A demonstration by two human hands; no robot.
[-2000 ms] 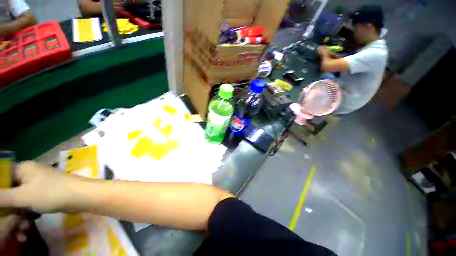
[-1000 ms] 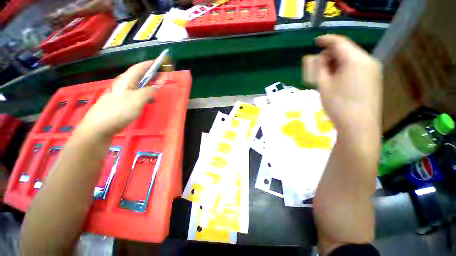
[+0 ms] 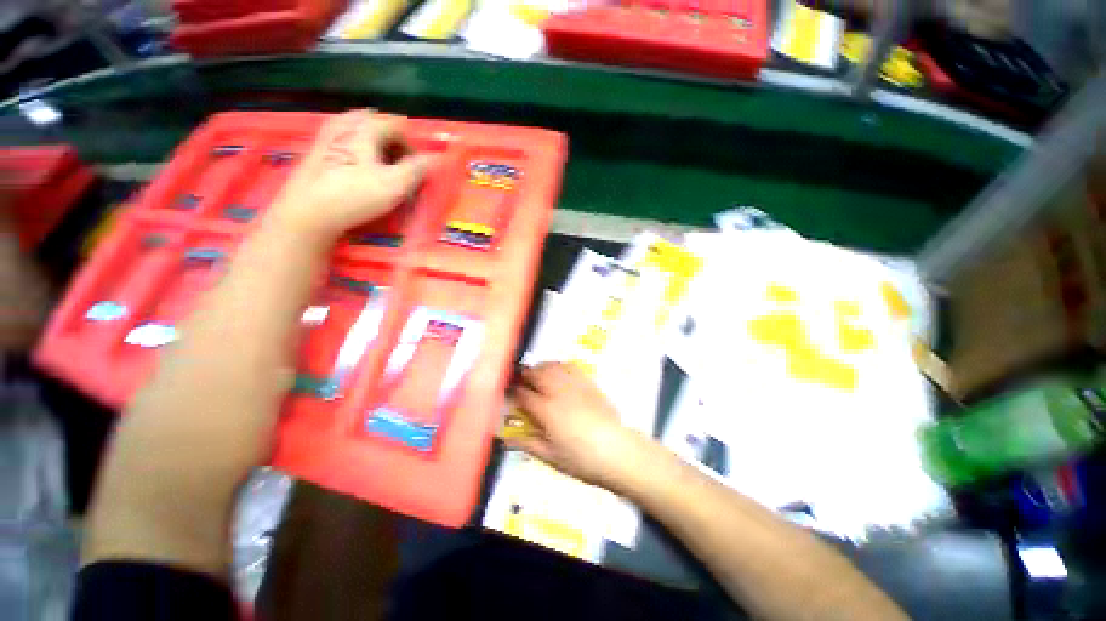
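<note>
The red tray (image 3: 467,467) lies tilted in front of me, with phone middle frames in its pockets. A frame with a yellow piece (image 3: 475,200) lies in the upper right pocket. A bare frame (image 3: 421,376) lies in the pocket below it. My left hand (image 3: 358,176) is over the upper row, fingertips down at the pocket left of the yellow-marked frame; its grip is hidden. My right hand (image 3: 564,419) is on the overlapping adhesive sheets (image 3: 558,479) right of the tray, fingers bent at a yellow piece. Whether it grips the piece cannot be told.
White used liners (image 3: 752,425) with yellow scraps (image 3: 807,346) are heaped at right. A green bottle (image 3: 1019,431) and a dark bottle stand beyond them. A green conveyor edge (image 3: 679,158) runs behind, with another red tray (image 3: 661,36) above it. A cardboard box (image 3: 1031,303) is at right.
The frame my left hand held up is no longer seen in it; that hand is down in the tray. My right hand has come down from the air onto the adhesive sheets. The view has shifted.
</note>
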